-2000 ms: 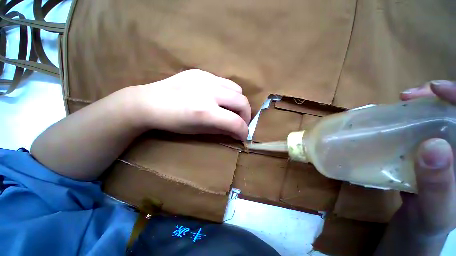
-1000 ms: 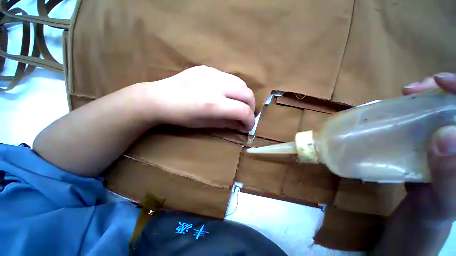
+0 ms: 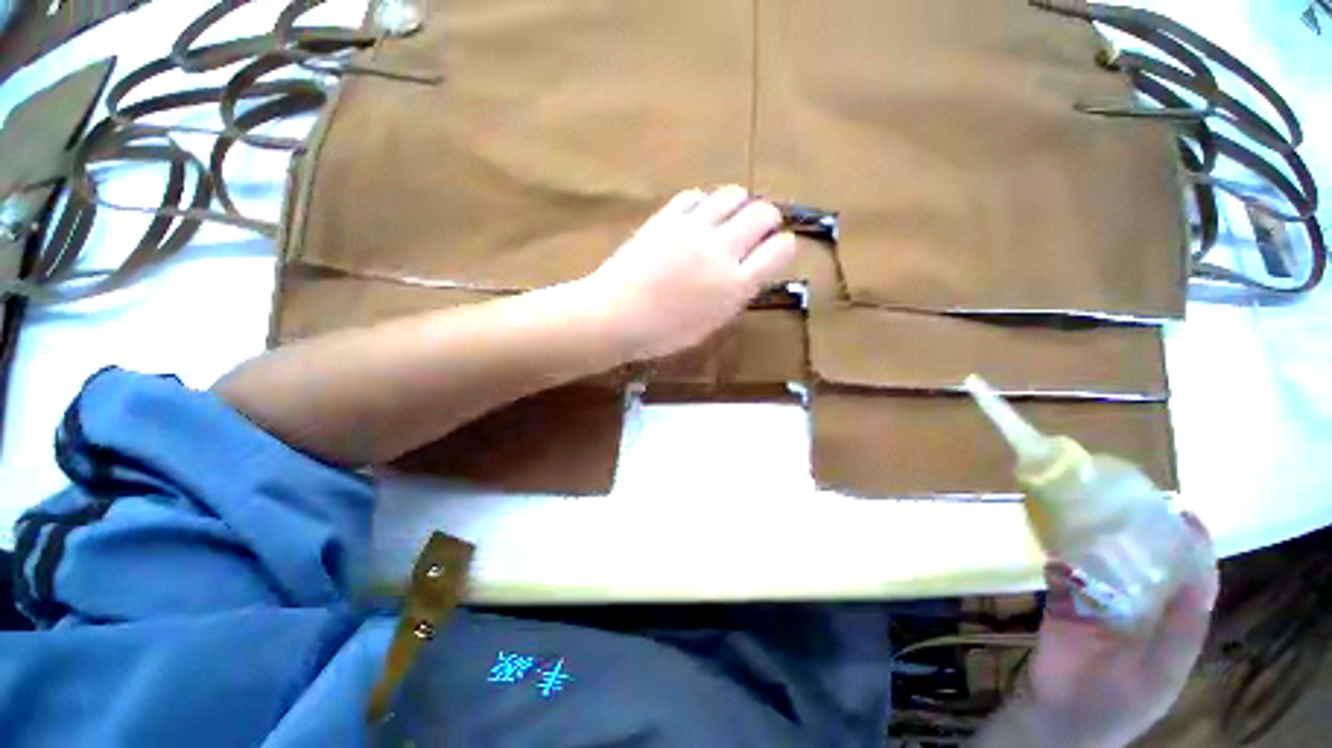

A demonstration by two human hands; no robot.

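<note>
Brown bag body panels (image 3: 584,132) lie flat in overlapping layers, with square notches at the bottom middle. My left hand (image 3: 698,271) lies across the notches, its fingertips on the upper notch edge. The hand hides part of that edge, and I cannot tell whether it pinches any material. My right hand (image 3: 1118,658) grips the squeeze bottle (image 3: 1118,533) at the lower right. Its pale nozzle points up and left over the lower panel layers, away from the notches. Whitish corners show at the notches.
Brown straps lie in loops at the left (image 3: 146,161) and the right (image 3: 1242,102) panel ends. The white table (image 3: 701,555) has a yellowish front edge against my dark apron. Dark brown material and straps show below the edge at the lower right.
The view is wider and higher. The bottle has moved from the notch corner to the lower right. My left hand has moved off the earlier corner onto an upper notch edge.
</note>
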